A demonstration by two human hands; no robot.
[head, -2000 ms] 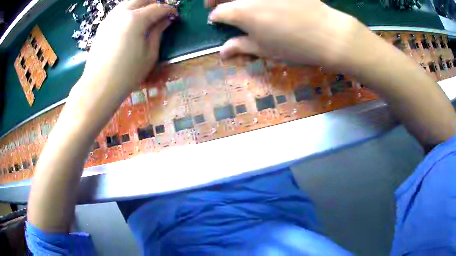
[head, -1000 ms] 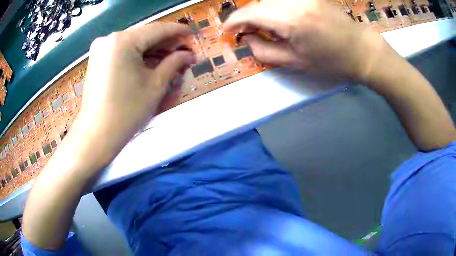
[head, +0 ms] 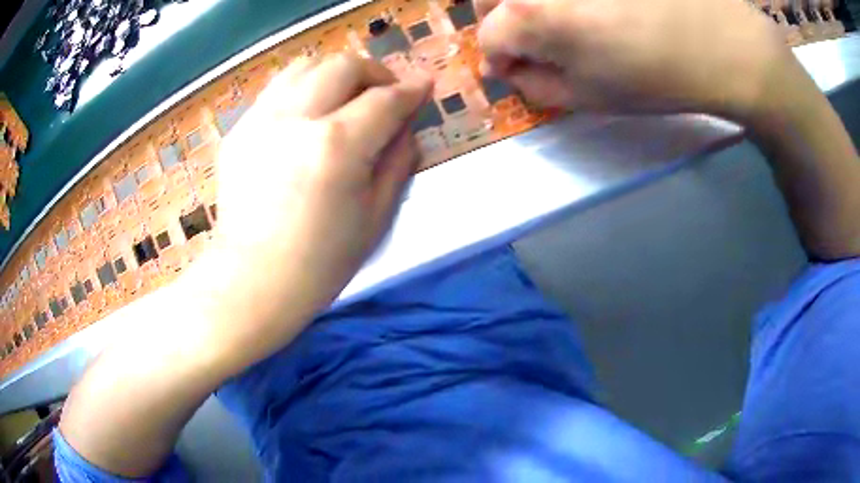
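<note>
The orange-brown circuit board panel [head: 174,193] runs diagonally across the view, with two rows of dark and grey rectangular cut-outs. My left hand [head: 321,160] is over the middle of the panel, back of the hand up, with thumb and fingertips together just above the board. Whether it holds a part is hidden. My right hand [head: 585,57] is over the panel to the right, its fingers curled and their tips low at the board near the cut-outs. What is between its fingertips cannot be seen.
A pile of small black and silvery components [head: 90,42] lies on the green mat [head: 57,151] at the upper left. A loose board piece [head: 11,156] shows at the left edge. The bright metal conveyor rail [head: 471,203] runs along the near side, above my blue-clothed lap.
Both hands have come from the mat's far side down onto the panel. In the last second, both shifted right, and the left thumb and fingertips closed together. The view has turned.
</note>
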